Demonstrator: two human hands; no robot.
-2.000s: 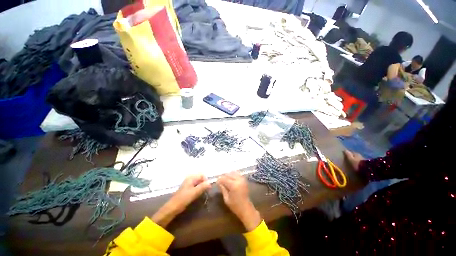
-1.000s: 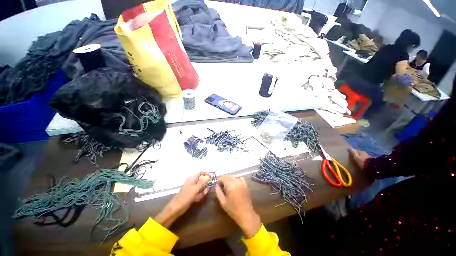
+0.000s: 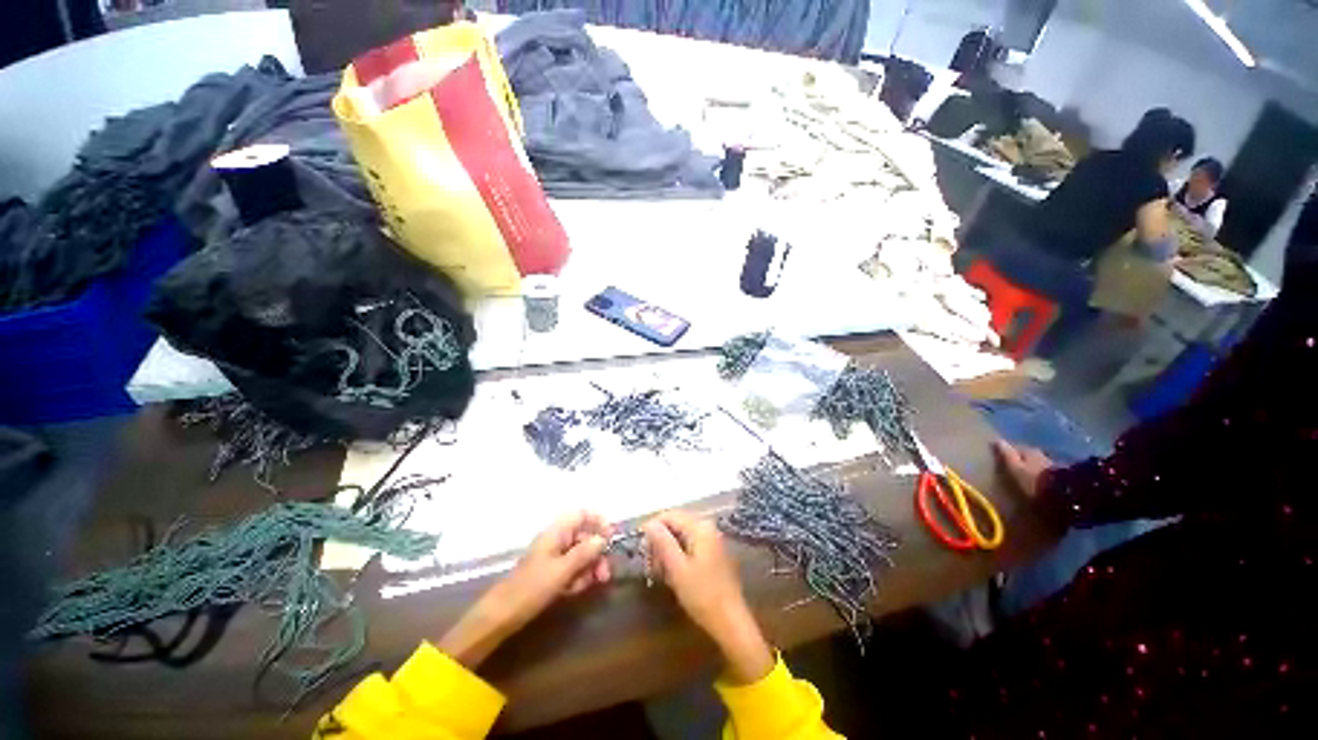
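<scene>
My left hand (image 3: 564, 561) and my right hand (image 3: 698, 567) meet over the front edge of the white sheet (image 3: 492, 499), fingertips a little apart. A short thin dark cord (image 3: 626, 545) runs between them, pinched at both sides; any fitting on it is too small to tell. Two small dark bunches (image 3: 646, 419) lie on the sheet beyond my hands. A pile of short grey-blue cords (image 3: 812, 523) lies right of my right hand. A long green cord hank (image 3: 239, 557) lies at the left.
Scissors (image 3: 957, 509) lie right of the pile, near another person's hand (image 3: 1023, 467). A clear plastic bag (image 3: 788, 379) lies behind the pile. A black bag (image 3: 311, 325), shopping bag (image 3: 455, 159), phone (image 3: 638, 315) and dark cylinder (image 3: 765, 265) stand or lie farther back. People work at back right.
My fingertips have moved slightly apart, with the cord now showing between them. The view has shifted a little. The piles and scissors look unmoved on the table.
</scene>
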